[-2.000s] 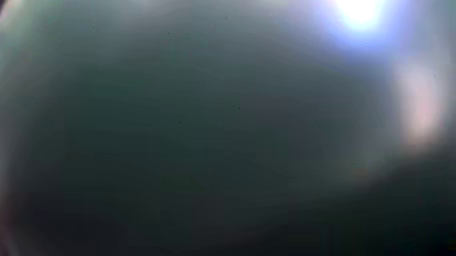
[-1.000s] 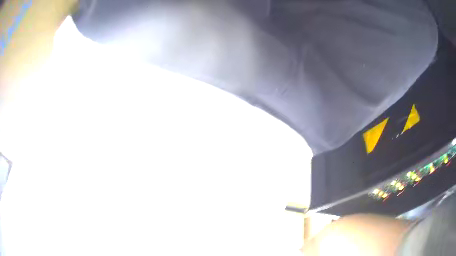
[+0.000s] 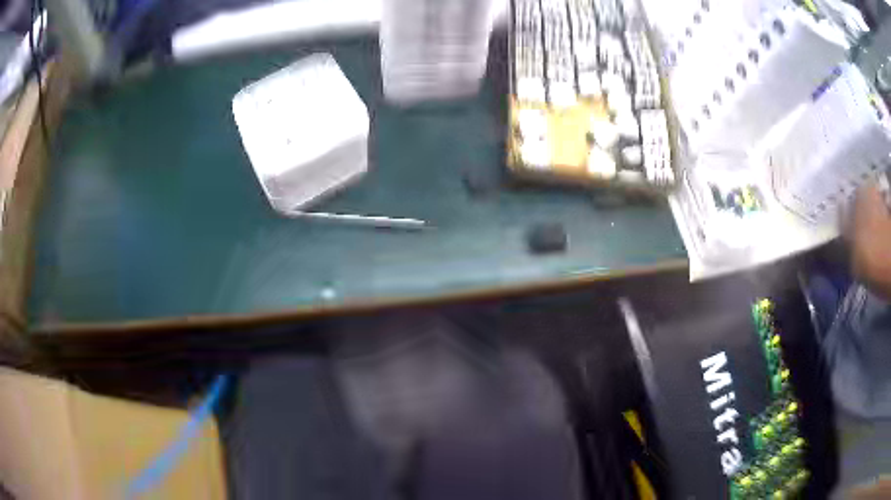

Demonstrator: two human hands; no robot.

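Note:
Neither of my hands can be made out. Nearest in front of me is the dark green bench (image 3: 147, 234). A small pile of white housings (image 3: 308, 137) stands on it at left. A thin silvery strip (image 3: 361, 220) lies by the pile's base. A small black block (image 3: 546, 237) lies near the front edge. A shallow cardboard tray (image 3: 569, 132) holds rows of white and black modules. Green boards with yellow blocks (image 3: 777, 430) lie on the black "Mitra" box (image 3: 699, 342) at lower right.
A taller white housing stack (image 3: 435, 49) is behind centre. White housing stacks (image 3: 830, 137) lean at right, some green and yellow showing below. A blurred hand (image 3: 871, 239), seemingly another person's, is at the right edge. A white roll (image 3: 274, 26) lies behind. A carton (image 3: 117, 439) is lower left.
The view has gone from dark blur, then glare over grey cloth and the black box, to the bench. The bench and housing stacks now show.

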